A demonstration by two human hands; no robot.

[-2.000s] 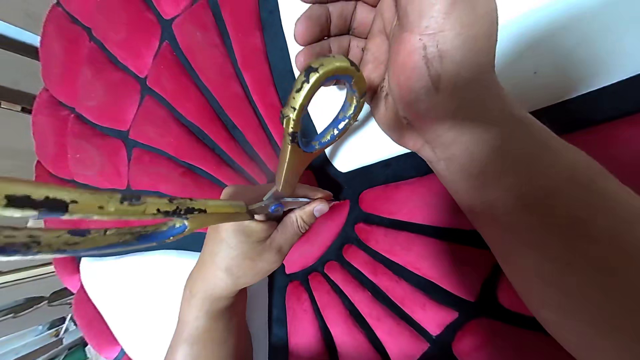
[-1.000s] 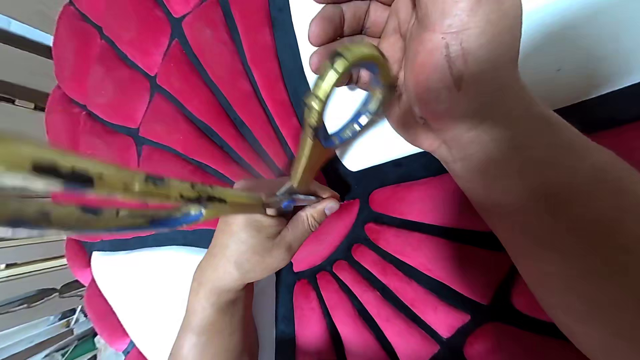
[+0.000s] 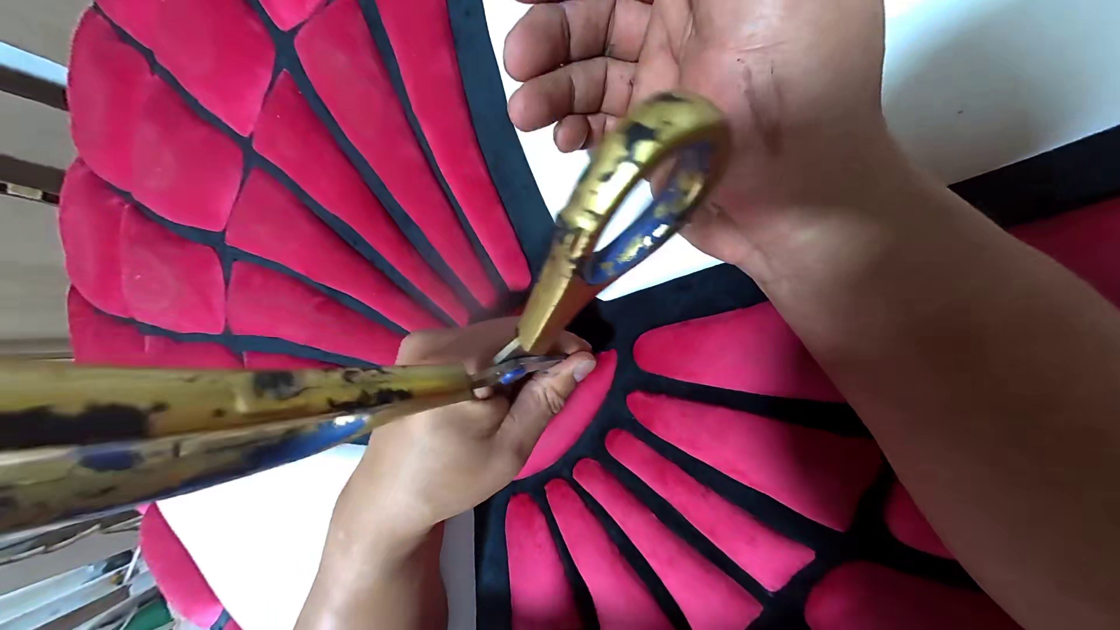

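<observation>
Gold-painted scissors (image 3: 538, 324), worn to blue and dark patches, rise toward the camera with their handles spread apart. One handle loop lies before my right palm; the other runs out at the left edge. My left hand (image 3: 455, 437) closes around the scissors near the pivot, thumb tip beside the metal; the blades are mostly hidden. Above and to the right, my right hand (image 3: 700, 79) is palm up, fingers loosely bent, with nothing visible in it. Beneath both hands is a padded piece of pink-red plush panels (image 3: 735, 437) divided by black bands, in a wing-like pattern.
White material (image 3: 254, 525) shows between the plush sections, and more lies at the upper right. A second plush fan (image 3: 332, 175) spreads at the upper left. Slats or rails and several metallic items (image 3: 70, 577) stand along the left edge, partly blurred.
The view has shifted slightly. Both hands and the scissors keep nearly the same arrangement, with my left hand still around the scissors and my right palm still turned up.
</observation>
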